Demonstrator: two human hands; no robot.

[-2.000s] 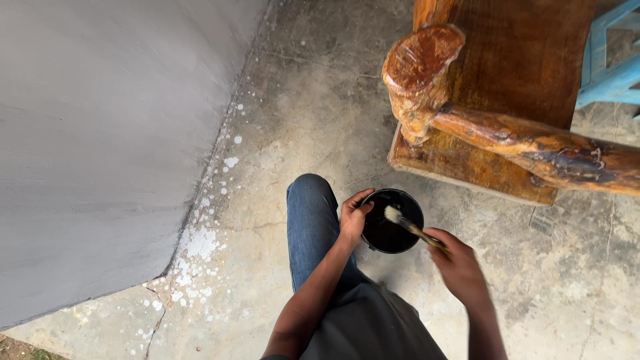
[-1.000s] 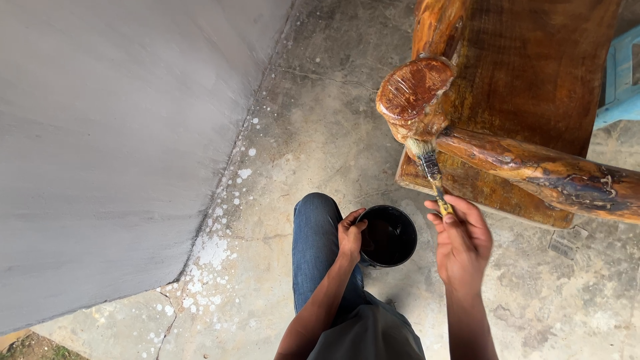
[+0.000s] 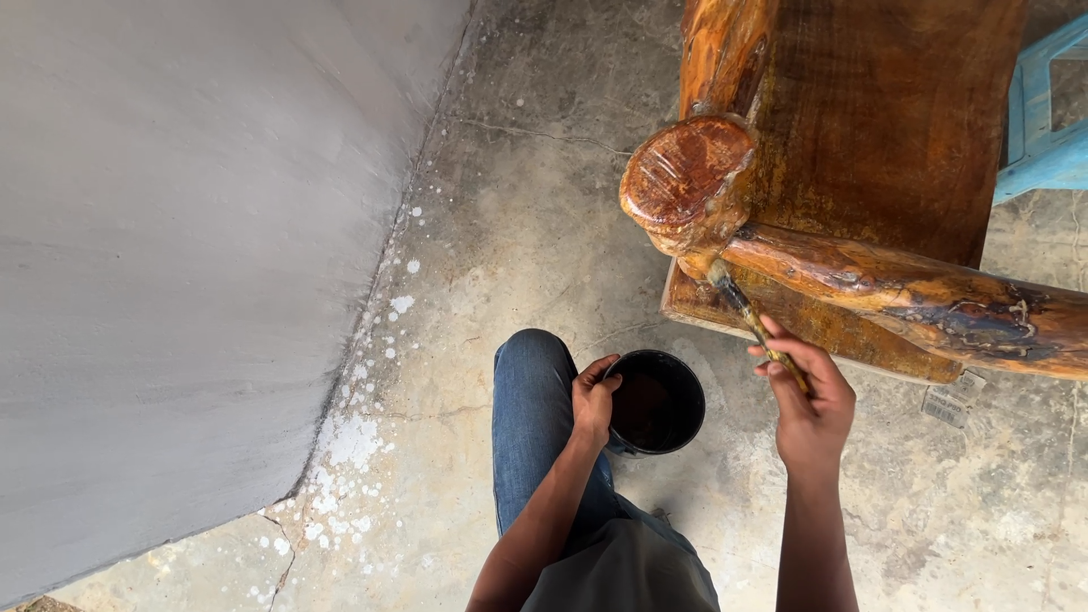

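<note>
My left hand [image 3: 597,399] grips the rim of a round black bucket [image 3: 699,408] with dark liquid inside, beside my knee. In my right hand [image 3: 812,395] is a paintbrush [image 3: 748,313] with a stained handle, its bristles pointing up and left. The bristle tip touches the glossy wooden post [image 3: 693,174] just below its rounded, reddish-brown cut end. From this post a log rail [image 3: 901,285] runs right, over a flat brown wooden slab [image 3: 884,127]. Another log [image 3: 722,55] extends upward from the post.
A grey wall [image 3: 187,255] stands on the left, with white paint spots on the concrete floor [image 3: 510,255] along its base. A light blue stool [image 3: 1033,127] is at the right edge. A scrap with printing [image 3: 948,404] lies on the floor by the slab's corner.
Two seconds ago the brush was in the bucket; one second ago its bristles were on the post. Since then they have shifted slightly down the post. My left hand keeps holding the bucket.
</note>
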